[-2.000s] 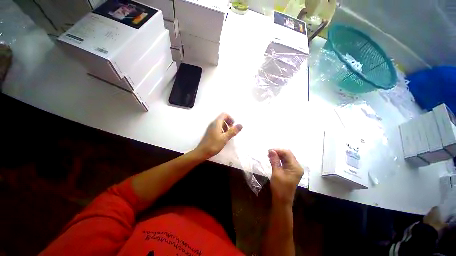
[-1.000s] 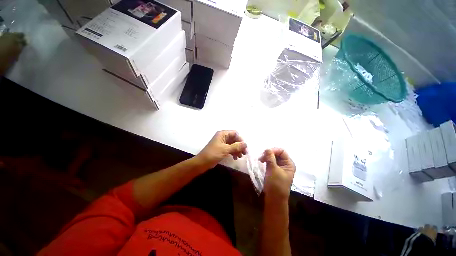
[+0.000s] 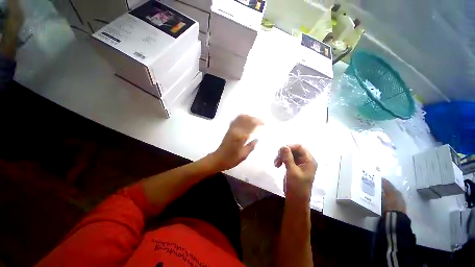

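Observation:
My left hand [image 3: 237,143] is above the white table near its front edge, slightly blurred, with fingers apart and no object seen in it. My right hand [image 3: 297,162] is to its right, thumb and fingertips pinched together. Glare and the thinness of the film hide whether it grips a clear plastic bag; faint film shows near the table edge below the hands. A bagged box [image 3: 303,88] with shiny creased film lies beyond my hands. White product boxes [image 3: 151,39] are stacked at the left with dark picture panels.
A black smartphone [image 3: 208,96] lies beside the left stacks. A teal basket [image 3: 383,86] with small white pieces stands at the back right. A white box [image 3: 359,183] lies right of my hands; another person's hand [image 3: 393,197] is beside it. More boxes [image 3: 437,171] and a blue heap [image 3: 455,125] are far right.
My left hand has let go of the film and moved up, away from my right hand. The other person's hand has come in beside the right box. The view has shifted slightly.

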